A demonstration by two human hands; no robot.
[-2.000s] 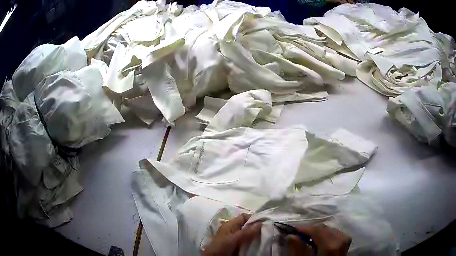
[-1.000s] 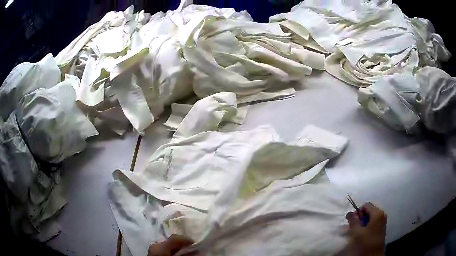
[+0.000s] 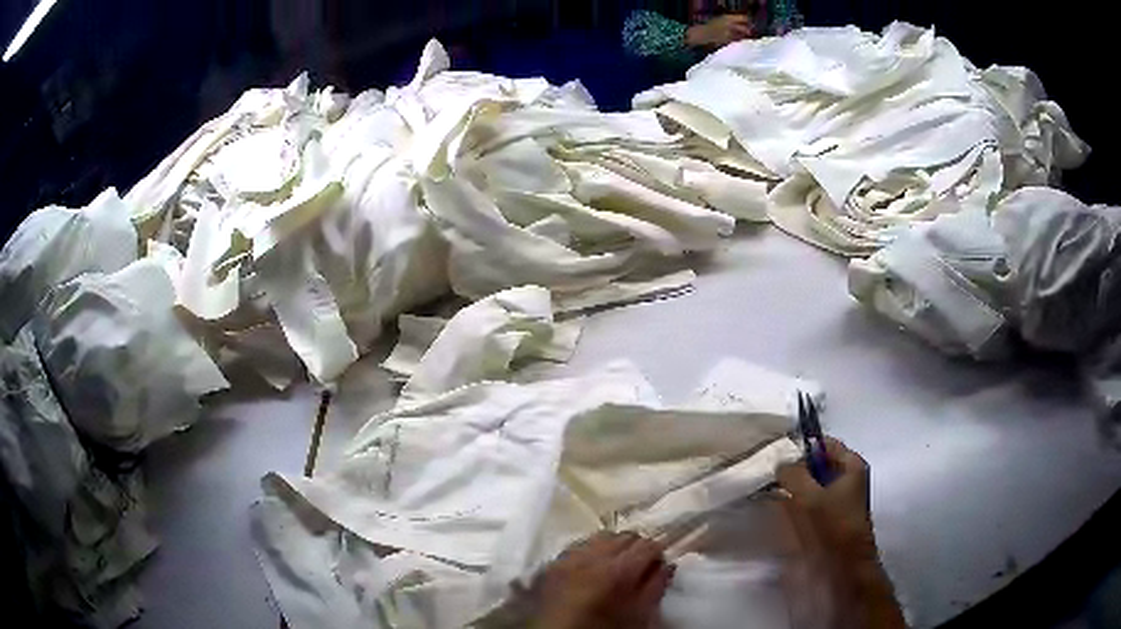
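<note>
The off-white garment (image 3: 461, 449) lies spread and partly folded on the white table in front of me. My left hand (image 3: 602, 580) is at the bottom centre, blurred, with its fingers on a gathered edge of the cloth. My right hand (image 3: 830, 504) is to the right and holds the dark blue thread snips (image 3: 811, 439). The blades point up and away from me and look apart, over the garment's right corner. The right hand's fingers also touch the cloth edge. Loose threads cannot be made out.
A heap of off-white garments (image 3: 492, 184) lies at the back, with another heap (image 3: 848, 111) at the back right. Bundled garments lie at the left (image 3: 117, 356) and right (image 3: 940, 283) edges. Another person's hand and patterned sleeve (image 3: 670, 33) show at the far side.
My left hand has moved right and onto the cloth. My right hand has moved up and slightly left with the snips. The garment's right part is folded differently. The far person's arm now shows.
</note>
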